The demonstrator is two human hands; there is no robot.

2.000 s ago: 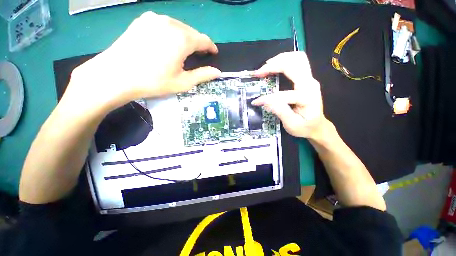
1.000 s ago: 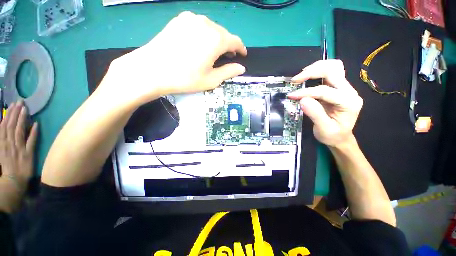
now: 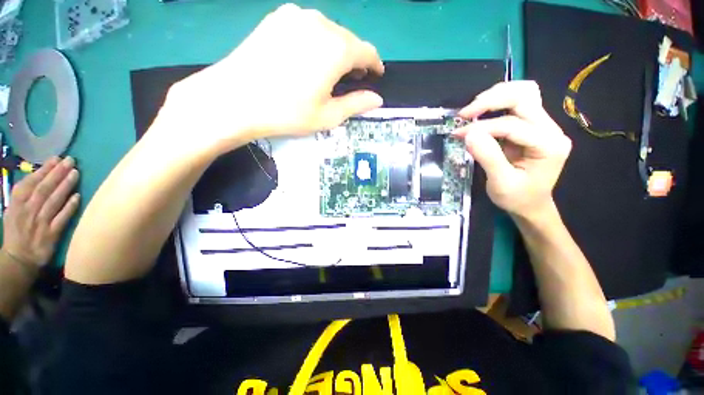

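The silver-white laptop chassis (image 3: 293,146) lies open on a black foam mat (image 3: 417,81). The green motherboard (image 3: 336,189) with its small pale chip sits in its upper right part. A thin black cable (image 3: 258,258) curves across the white metal. My left hand (image 3: 278,85) rests over the chassis's back edge, thumb and fingers apart near the rim; whether it holds the rim is hidden. My right hand (image 3: 517,150) is at the back right corner of the motherboard, with fingertips close together; anything between them is too small to tell.
Tweezers (image 3: 508,58) lie right of my mat. A right-hand mat (image 3: 594,200) holds a yellow-orange cable (image 3: 572,104) and a heatsink (image 3: 644,131). A grey tape roll (image 3: 66,100), small-parts box (image 3: 91,19) and another person's hand (image 3: 38,208) are on the left.
My right hand has moved from the rim and the board's dark area to the back right corner. The other person's hand has appeared at left. The view has shifted.
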